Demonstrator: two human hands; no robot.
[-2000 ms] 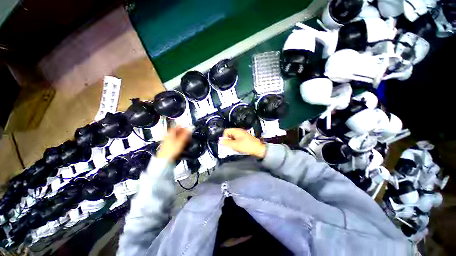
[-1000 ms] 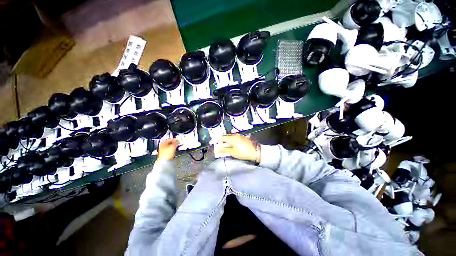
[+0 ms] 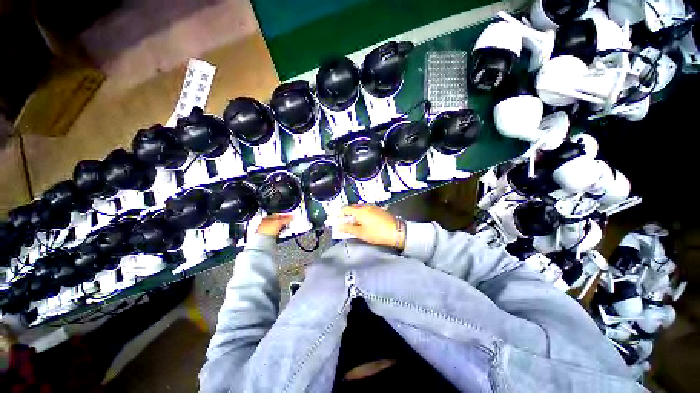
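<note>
Black-and-white security cameras [image 3: 363, 157] stand in two long rows on the green mat. My left hand [image 3: 274, 225] is at the white base of a front-row camera [image 3: 279, 192], fingertips touching or very near it; its grip is unclear. My right hand [image 3: 372, 226] holds a small white piece [image 3: 343, 226], perhaps a label or label backing, between its fingertips, just below the base of another front-row camera [image 3: 324, 179]. A thin black cable [image 3: 308, 244] loops down between my hands.
A gridded tray [image 3: 447, 80] lies behind the right end of the rows. Loose cameras [image 3: 564, 80] are heaped at the right, with more lower down. A printed label sheet [image 3: 195, 86] lies on the brown board [image 3: 238, 57] at the back left.
Since two seconds ago, the rows sit higher and more leftward relative to my hands. My left hand has moved down from among the cameras to a front-row base. My right hand stays near my body.
</note>
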